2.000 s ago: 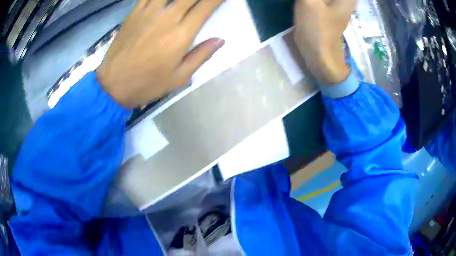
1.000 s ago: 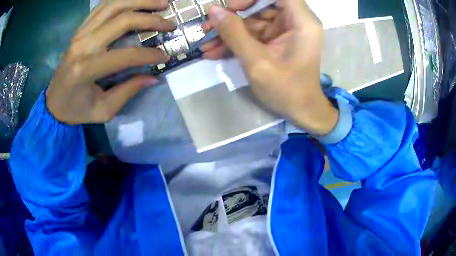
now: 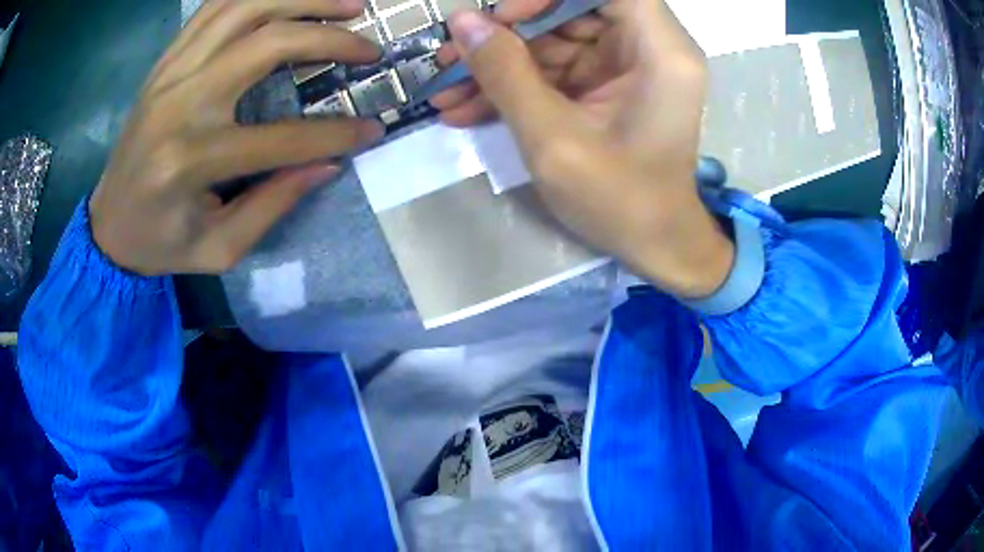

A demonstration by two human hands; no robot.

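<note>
The PCB panel [image 3: 378, 93], dark with silver rectangles, lies at the top centre, partly under my hands and cut by the top edge. My left hand [image 3: 216, 140] is spread at its left side, fingertips on its edge. My right hand [image 3: 604, 140] grips grey tweezers [image 3: 556, 15] between thumb and fingers, their tip low over the panel. Any piece at the tip is too small to tell. The grey-beige adhesive sheet [image 3: 475, 253] lies below the panel and passes under my right hand.
A grey-blue pad [image 3: 324, 253] lies under the panel, with a small white patch [image 3: 279, 288] on it. A white paper [image 3: 734, 24] is at the top right. Stacked sheets in clear plastic [image 3: 917, 129] stand at the right. Crinkled plastic [image 3: 22, 205] is at the left on the green mat [image 3: 86, 97].
From two seconds ago, both hands have come from over the adhesive sheet to the panel, and tweezers show in my right hand. Over the last second the hands have shifted only slightly.
</note>
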